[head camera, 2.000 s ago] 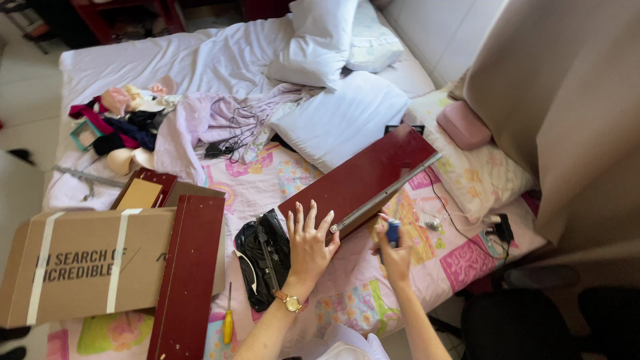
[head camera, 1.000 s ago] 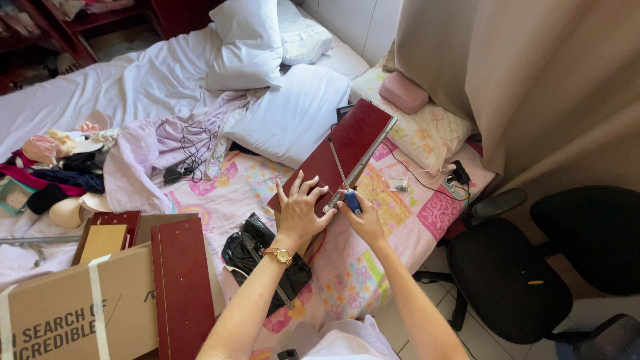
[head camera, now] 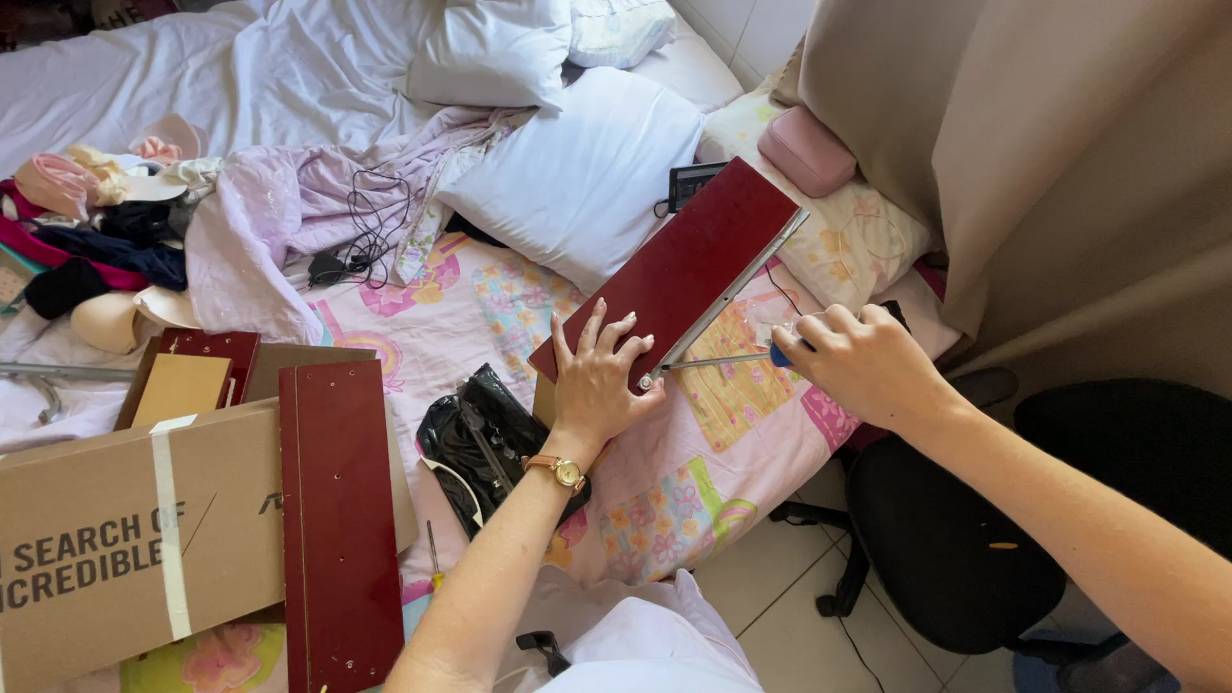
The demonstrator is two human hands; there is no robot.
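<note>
A dark red panel [head camera: 707, 245] with a metal drawer slide [head camera: 736, 294] along its near edge lies tilted on the bed. My left hand [head camera: 602, 375] presses on the panel's lower end with fingers spread, a wristwatch on that wrist. In my right hand [head camera: 852, 361] is a screwdriver [head camera: 722, 362] with a blue handle; its tip meets the slide close to a small white roller [head camera: 646, 382], beside my left fingers. Whether the tip sits in a screw cannot be told. A black plastic bag [head camera: 486, 443] with metal parts lies left of my left wrist.
A second dark red panel [head camera: 342, 520] leans by a cardboard box [head camera: 91, 520] at the left. Near it lies a screwdriver with a yellow handle [head camera: 438, 580]. White pillows [head camera: 587, 173], clothes [head camera: 106, 231] and cables [head camera: 366, 231] are on the bed; a black office chair [head camera: 943, 539] stands right.
My right hand has moved out to the right from the panel's edge, and the screwdriver now points left at the slide's lower end. My left hand stays on the panel.
</note>
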